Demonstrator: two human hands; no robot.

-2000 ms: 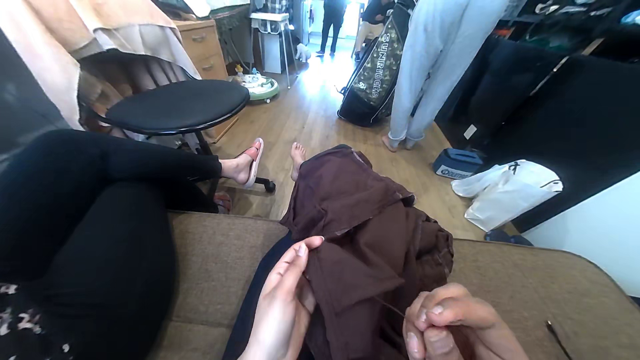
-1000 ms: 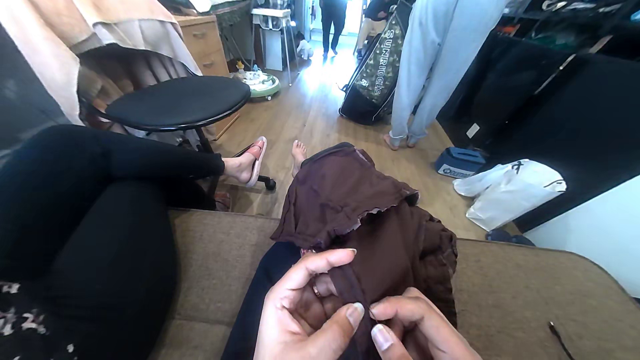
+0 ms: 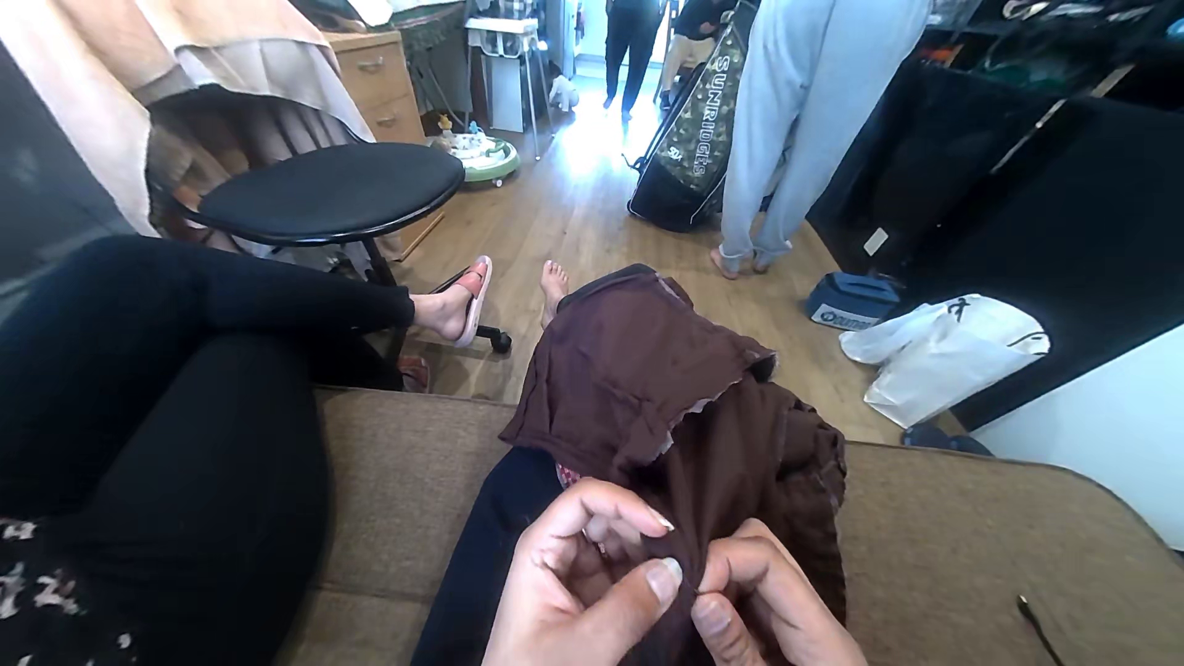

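A dark brown cloth garment (image 3: 629, 361) with frayed raw edges lies bunched over my lap. My left hand (image 3: 597, 578) is at its near part, with the thumb and curled fingers against a narrow fold. Just to the right, my right hand (image 3: 763, 597) pinches the same fold between thumb and forefinger, close to the left thumb's tip. Whether a needle or thread sits between the fingertips is too small to tell. The lower end of the cloth is hidden behind both hands.
I sit on a brown fabric sofa (image 3: 962, 527); a black cable (image 3: 1041, 629) lies on its right side. A person in black trousers (image 3: 185, 444) sits at left, near a black swivel chair (image 3: 333, 190). Beyond are a standing person (image 3: 805, 120), a golf bag (image 3: 694, 139) and a white bag (image 3: 943, 361).
Two seconds ago my hands were apart, the right one farther right. They came together at the near part of the cloth and remain there. The upper cloth flap has shifted.
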